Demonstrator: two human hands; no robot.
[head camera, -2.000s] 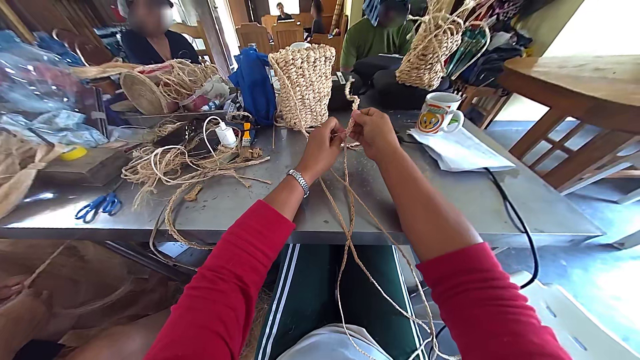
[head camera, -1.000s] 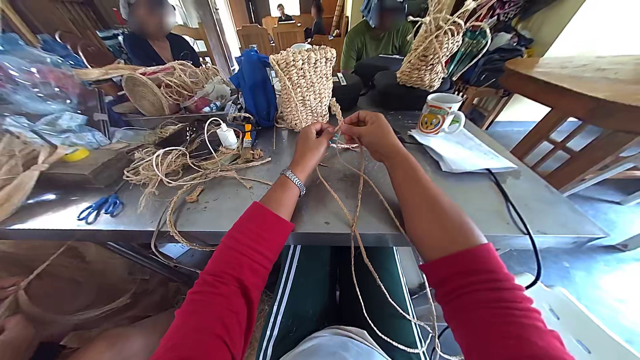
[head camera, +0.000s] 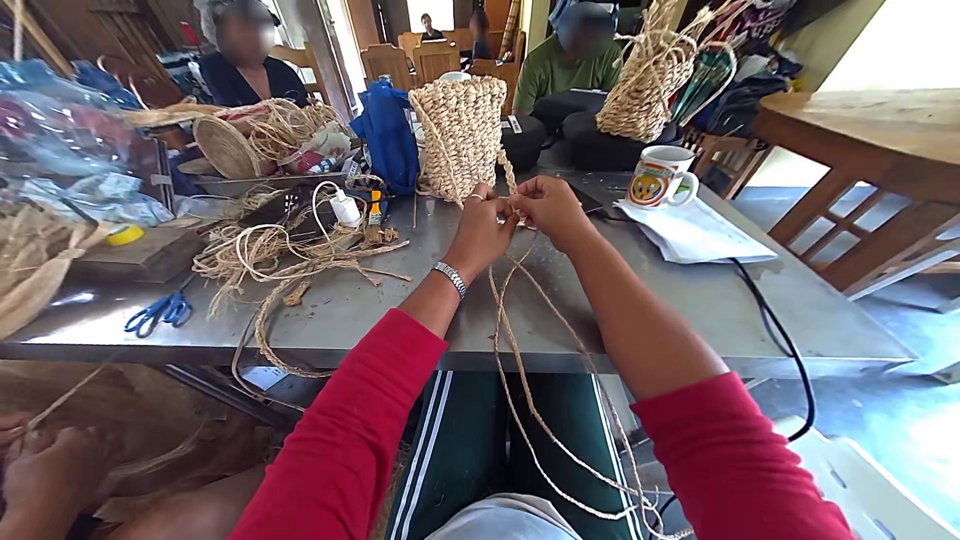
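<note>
My left hand (head camera: 484, 229) and my right hand (head camera: 551, 210) meet above the metal table, both pinching natural-fibre cords where a short braid (head camera: 508, 172) ends. That braid rises from between my fingers beside a woven fibre basket (head camera: 463, 135), which stands upright just behind my hands. Loose twisted cords (head camera: 517, 352) hang from my fingers over the table's front edge and down past my lap. Which strand lies in which hand cannot be told, as the fingers cover them.
On the metal table (head camera: 360, 315) lie tangled fibre cords (head camera: 255, 251) and blue-handled scissors (head camera: 161, 311) at left. A mug (head camera: 660, 176) stands on papers (head camera: 697, 229) at right, near a black cable (head camera: 772, 322). Another woven basket (head camera: 645, 90) is behind. A co-worker's hands (head camera: 52, 465) hold a strand, lower left.
The braid stood upright above my hands two seconds ago; it now leans against the basket's right side. My hands have lowered a little and stay close together.
</note>
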